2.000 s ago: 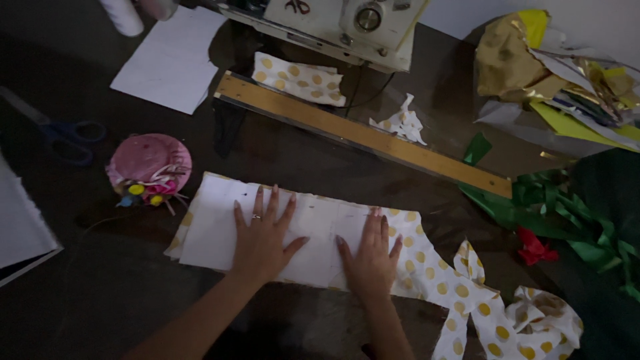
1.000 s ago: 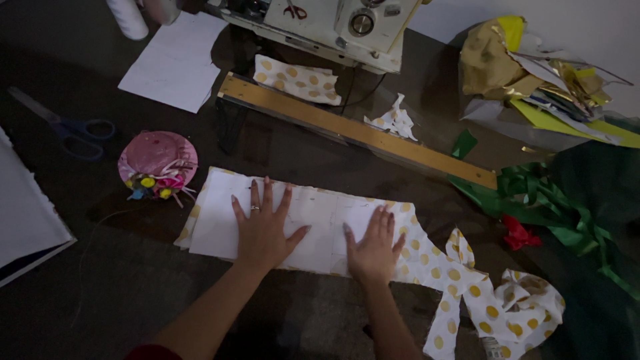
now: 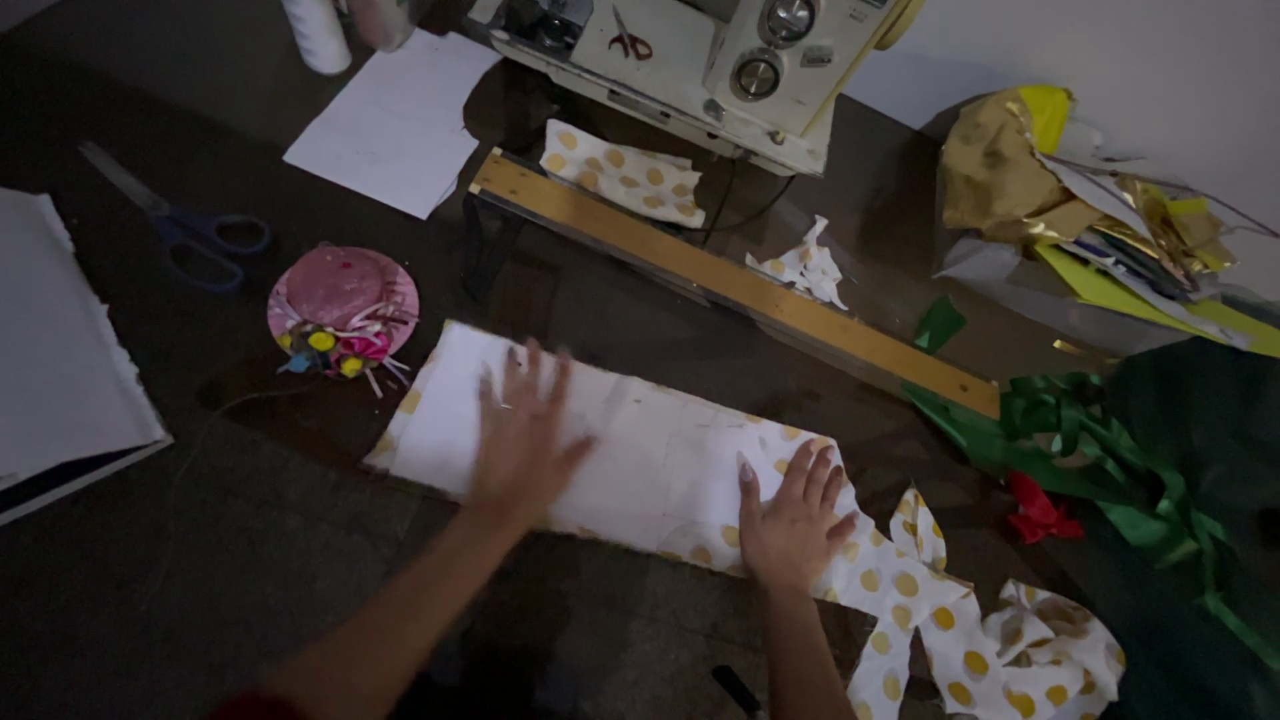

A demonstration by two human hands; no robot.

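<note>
A white paper pattern piece [image 3: 640, 440] lies over white fabric with yellow polka dots [image 3: 905, 585], whose edges show around it and which runs on to the right in crumpled strips. Over the paper's left part is my left hand [image 3: 525, 435], blurred, fingers apart, gripping nothing. My right hand [image 3: 795, 515] rests with spread fingers at the paper's right end, partly on the dotted fabric. Left of the pattern sits a pink hat-shaped pincushion [image 3: 340, 290] with colored pins and ribbons. Scissors with blue handles [image 3: 190, 225] lie beyond it.
A sewing machine [image 3: 660, 60] stands at the back, with small scissors on its bed. Before it a wooden bar [image 3: 730, 280] lies diagonally beside dotted scraps [image 3: 625, 170]. White paper [image 3: 395, 120] is at back left, a bag of scraps [image 3: 1080, 210] and green ribbon [image 3: 1110, 480] at right.
My right hand has moved right along the paper, from its right part to its end at the dotted fabric. My left hand, still earlier, is now blurred.
</note>
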